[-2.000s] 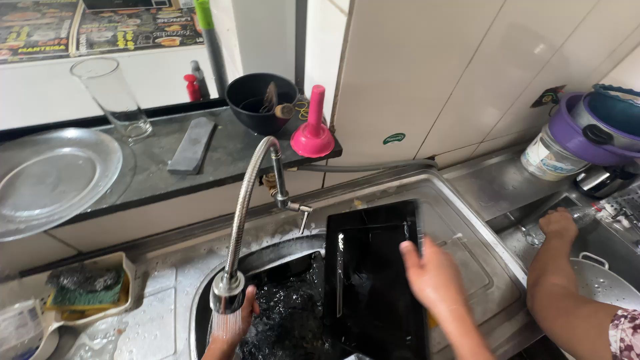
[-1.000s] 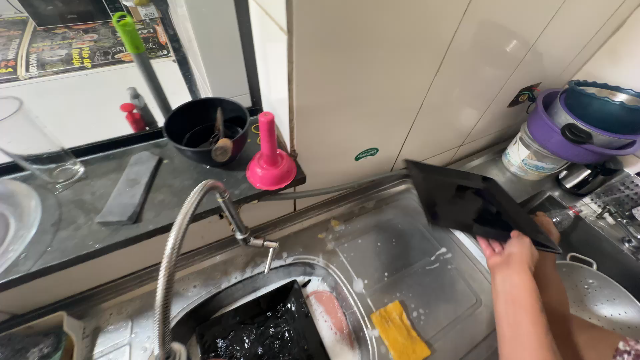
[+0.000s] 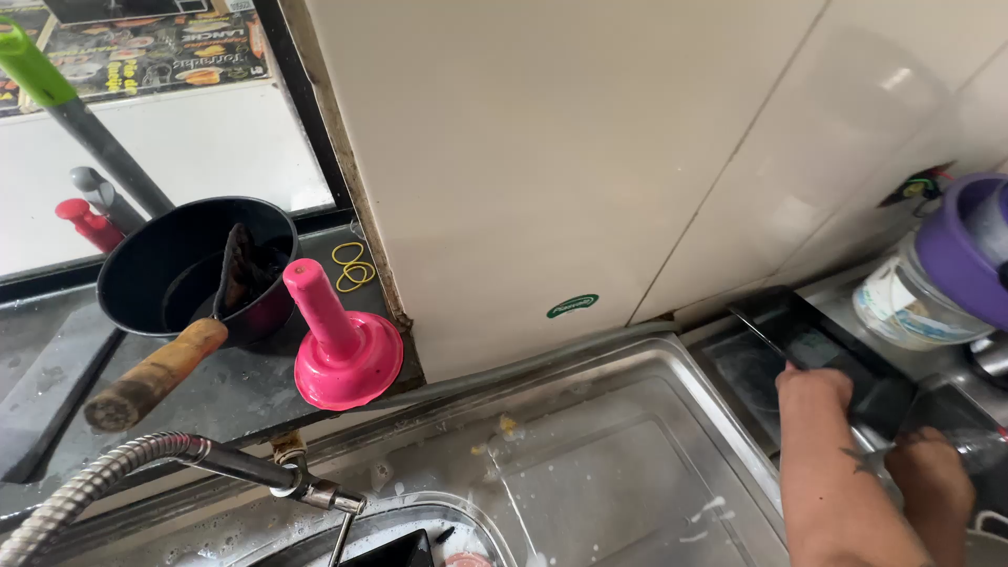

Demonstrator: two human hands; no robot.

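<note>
My right hand [image 3: 815, 390] reaches out at the right and grips the near long edge of a black rectangular tray [image 3: 835, 354]. The tray tilts against the counter beside the wall, beyond the raised end of the steel drainboard [image 3: 598, 465]. My left hand is out of view. Just right of my forearm, a co-worker's hand [image 3: 929, 472] is by a clear plastic item, whose kind I cannot tell. At the bottom, part of another black container [image 3: 402, 551] shows in the soapy sink basin, near a flexible metal faucet hose [image 3: 118, 472].
A pink plunger [image 3: 346, 354], a black pot [image 3: 197, 268] with a wooden-handled tool [image 3: 157, 374], and yellow rubber bands [image 3: 354, 268] are on the dark ledge. A purple tub [image 3: 957, 244] sits over a whitish bucket [image 3: 902, 303] at the right.
My right hand has carried the black tray from over the sink to the counter at the right. My left hand, earlier on the faucet's spray head, has left view. The view has shifted right.
</note>
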